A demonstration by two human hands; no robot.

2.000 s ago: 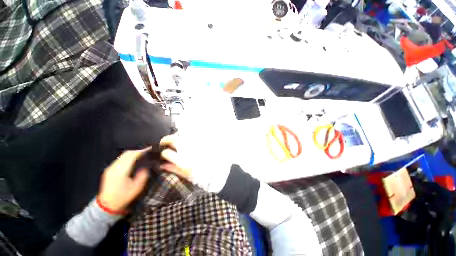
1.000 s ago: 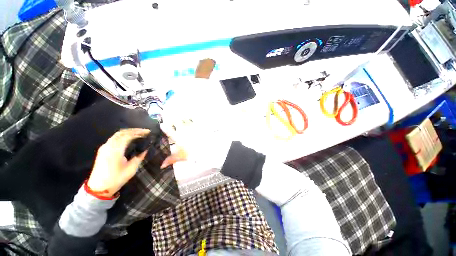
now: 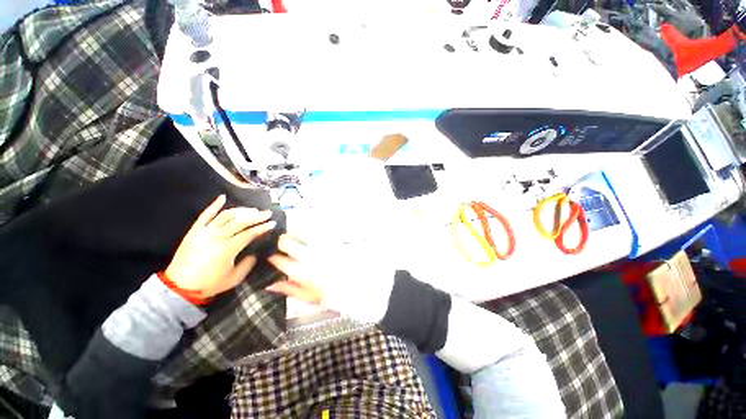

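Note:
Black fabric [image 3: 98, 221] lies left of the needle, its right edge by the presser foot [image 3: 286, 195]. Plaid fabric [image 3: 237, 323] shows below it, over the table's front edge. My left hand [image 3: 214, 252] lies on the black fabric, fingers spread, pressing it just in front of and left of the presser foot. My right hand [image 3: 319, 274] is at the fabric's right edge on the white bed, fingertips apart and touching the edge; much of it is washed out by glare. The needle tip cannot be made out.
The sewing machine head [image 3: 393, 74] spans the back. Two scissors with yellow and red loops [image 3: 483, 233] [image 3: 561, 223] and a flat black rectangle [image 3: 412, 181] lie on the bed. Plaid fabric [image 3: 564, 344] hangs at the right front. A dark display [image 3: 675, 172] is far right.
My left hand has flattened from a curled, pinching shape and spread over the black fabric. My right hand stays by the fabric edge. The camera view has shifted.

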